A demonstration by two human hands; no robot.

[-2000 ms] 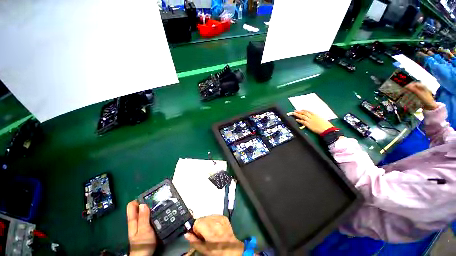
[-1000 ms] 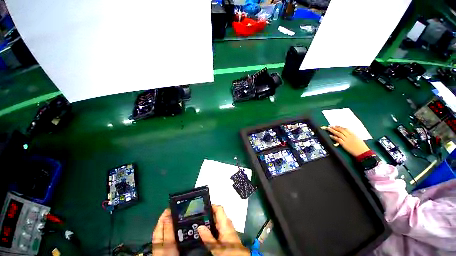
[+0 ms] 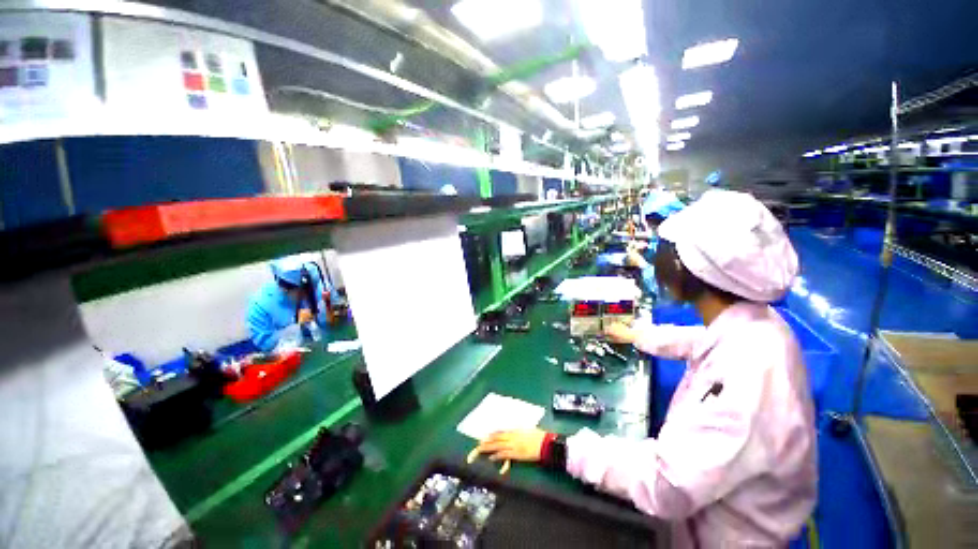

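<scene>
Neither of my hands is in the picture. Nearest in front is the black foam tray [image 3: 579, 522], cut off by the bottom edge, with several circuit board assemblies [image 3: 445, 508] in its left part. A white paper sheet [image 3: 501, 416] lies flat on the green bench just beyond the tray. An open black housing [image 3: 314, 465] lies to the left of the tray. The handheld unit is out of view.
A person in a pink smock and cap [image 3: 702, 429] sits at the right, one hand near the tray, the other by the power supplies [image 3: 603, 315]. A white sheet [image 3: 408, 300] hangs over the bench. Another person in blue [image 3: 281, 306] and a red bag [image 3: 263, 375] are across it.
The view has swung up and to the right, showing the line and ceiling lights. My hands and the handheld unit have left the picture, and the tray now shows only partly at the bottom.
</scene>
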